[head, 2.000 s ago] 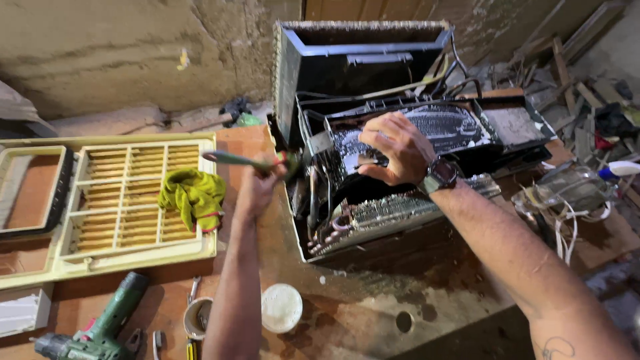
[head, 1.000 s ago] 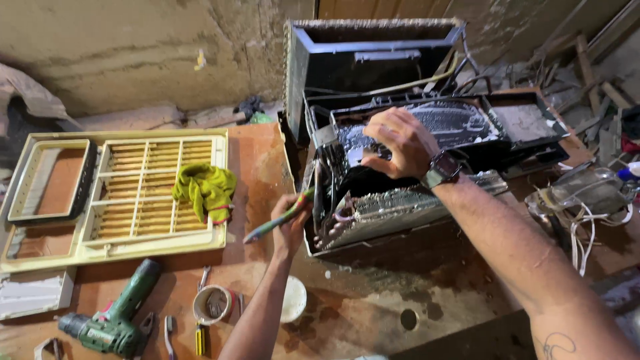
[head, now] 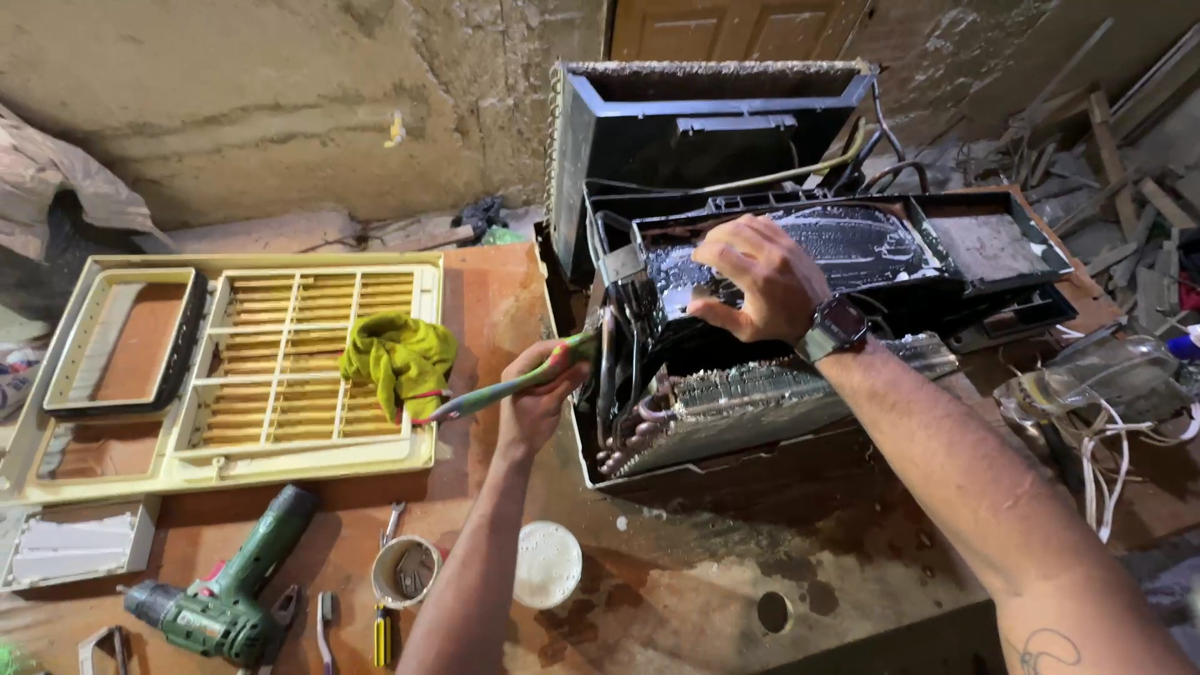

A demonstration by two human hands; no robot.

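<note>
My left hand (head: 539, 398) is closed around a multicoloured brush handle (head: 502, 392); its far end goes in among the copper pipes (head: 609, 375) at the left end of an opened air conditioner, so the bristles are hidden. My right hand (head: 764, 277), with a watch on the wrist, is over the foam-covered black housing (head: 844, 246), thumb and fingers apart; whether it touches a surface there cannot be told. Below it lies the finned evaporator coil (head: 769, 408), with foam on its top edge. A taller finned coil panel (head: 712, 150) stands behind.
On the wooden table (head: 497, 300) lie a cream front grille (head: 323, 452) with a yellow-green cloth glove (head: 398, 361), a green cordless drill (head: 230, 581), a toothbrush (head: 324, 633), a yellow screwdriver (head: 382, 637), a cup of screws (head: 406, 570) and a tub of foamy liquid (head: 547, 564). A plastic bottle (head: 1111, 375) and white cables (head: 1106, 450) lie right.
My left hand has shifted about the pipe end, and the brush handle has changed its tilt more than once. My right hand stays over the black housing.
</note>
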